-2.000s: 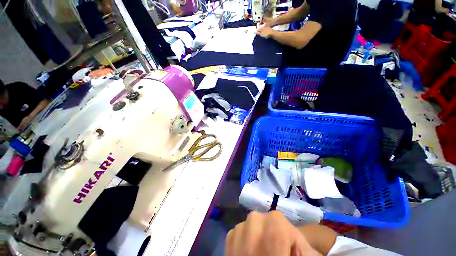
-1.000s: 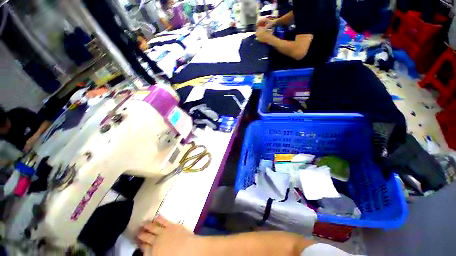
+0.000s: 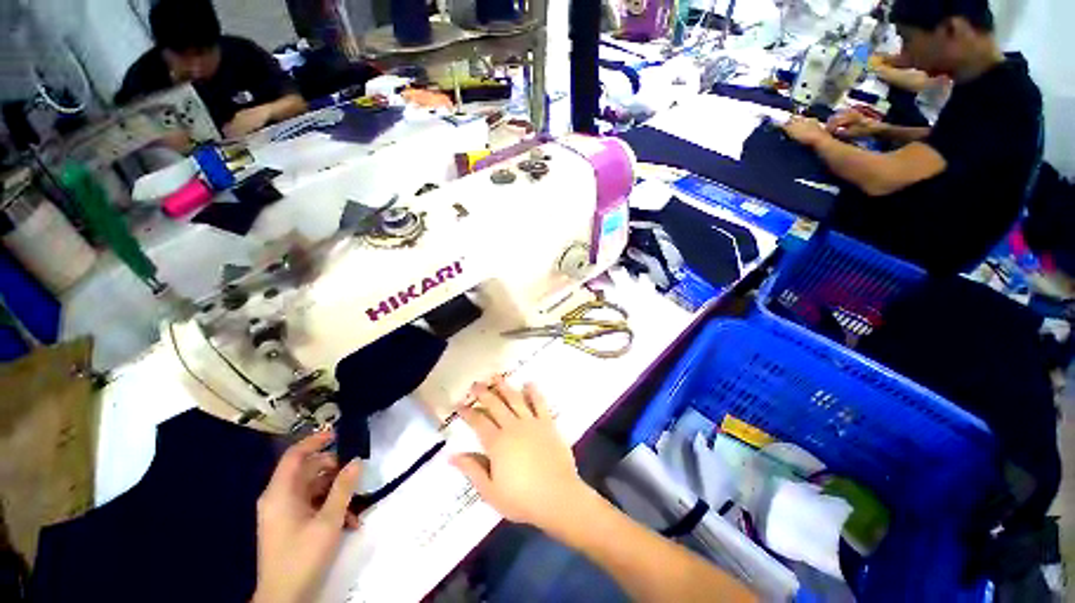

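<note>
The cream-white HIKARI sewing machine (image 3: 442, 253) stands in front of me. A large dark garment panel (image 3: 165, 507) lies left of the needle area, and more dark cloth (image 3: 389, 365) lies under the machine arm. A narrow dark strip (image 3: 407, 474) lies on the white surface between my hands. My left hand (image 3: 304, 512) is just below the needle end, fingers bent, at the panel's right edge; whether it pinches cloth is unclear. My right hand (image 3: 519, 454) rests palm down on the white table, fingers spread and holding nothing. The needle tip and presser foot are not clear.
Gold-handled scissors (image 3: 595, 327) lie on the table right of the machine. A blue basket (image 3: 813, 383) with pale pieces stands at lower right, another (image 3: 843, 265) behind it. A brown board (image 3: 50, 412) is at far left. Two people work at machines beyond.
The view has swung left. My right hand has gone from above the basket's near side onto the table and now lies further up it. My left hand has come into view at the needle end.
</note>
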